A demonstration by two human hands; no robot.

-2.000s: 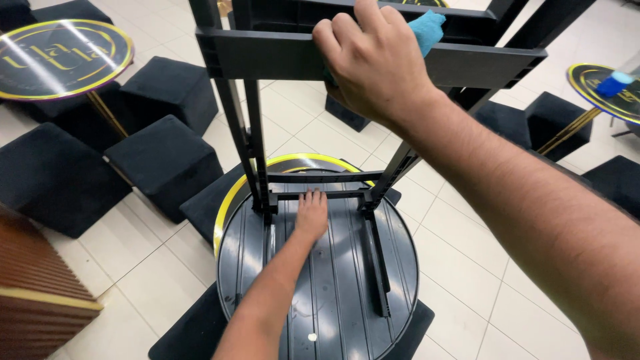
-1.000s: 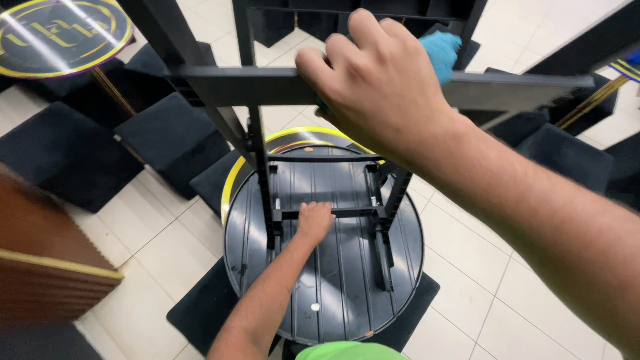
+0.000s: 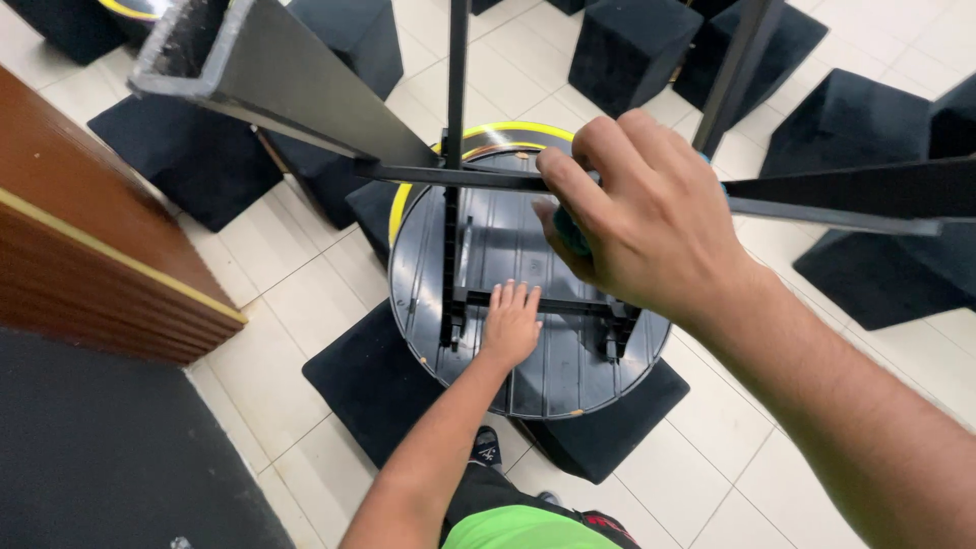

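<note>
An upturned round black tabletop (image 3: 488, 366) lies underside up on a yellow-rimmed round table (image 3: 496, 137), its black folding leg frame (image 3: 305, 84) rising toward me. My left hand (image 3: 515, 320) rests with its fingers over the low crossbar (image 3: 572, 306) of the frame, near the underside. Higher and closer to the camera, my right hand (image 3: 648, 206) is curled around a teal cloth (image 3: 568, 229) at the frame's upper crossbar (image 3: 480, 179); the cloth is mostly hidden by the hand. Whether the fingers also grip the bar is unclear.
Black cube stools (image 3: 183, 152) surround the table, one (image 3: 366, 381) close below it at the left and others (image 3: 846, 122) at the right. A brown ribbed wooden counter (image 3: 91, 229) with a gold strip stands at the left. Pale tiles (image 3: 305, 282) cover the floor.
The leg frame has tilted, bringing an open leg end close at the upper left. My right hand appears lower in view; my left remains at the low crossbar. The view has shifted.
</note>
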